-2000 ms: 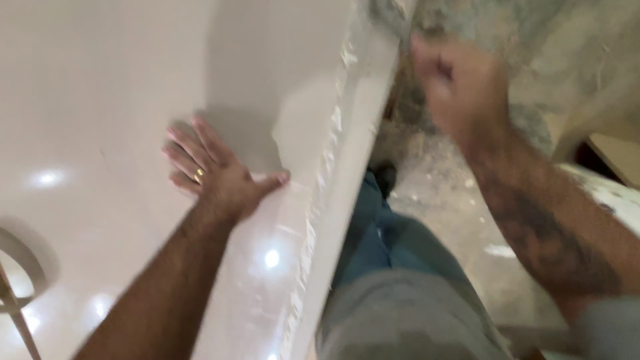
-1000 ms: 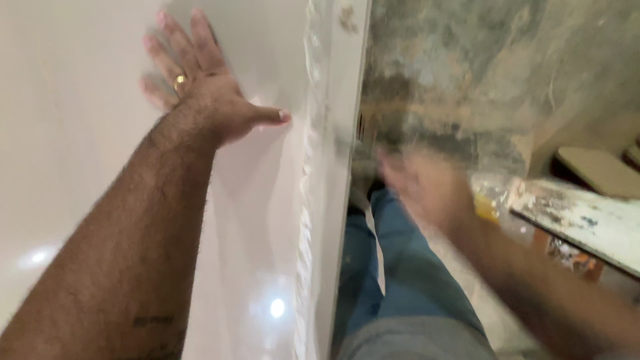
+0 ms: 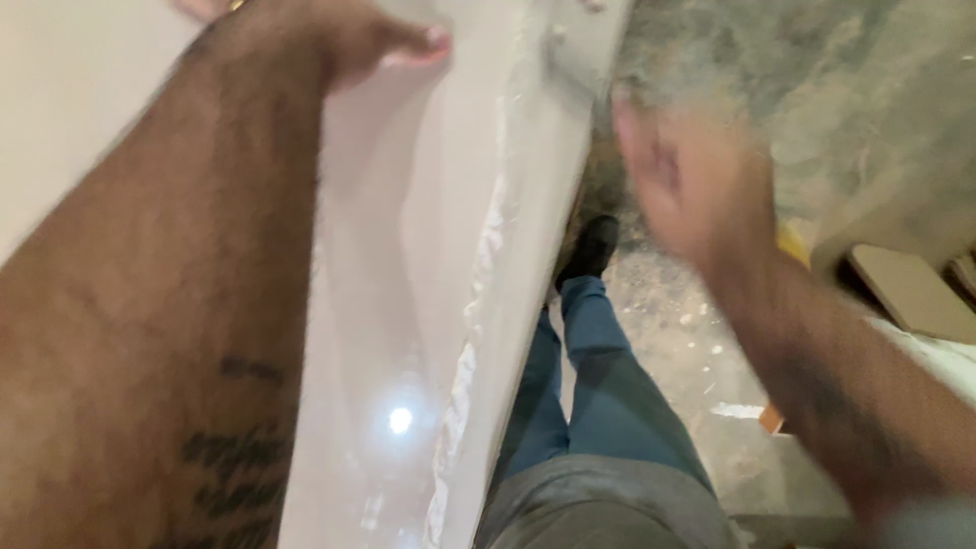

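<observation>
My left hand lies on the glossy white surface at the top left, thumb spread; its other fingers are mostly outside the frame. Along the slab's right side runs a rough, ragged bead of white filler beside a smooth pale edge strip. My right hand, blurred, is closed around a flat grey tool, which looks like a putty knife. The tool's blade lies over the edge strip near the top of the bead; whether it touches cannot be told. Its handle is mostly hidden by my fingers.
My legs and a dark shoe are below, right of the slab's edge. The concrete floor bears white splatters. At the right are a tan board, a white-stained surface and a small orange piece.
The view has shifted, and my left forearm fills more of it. My right hand has moved up along the edge since one second ago. My left hand stays spread on the white surface.
</observation>
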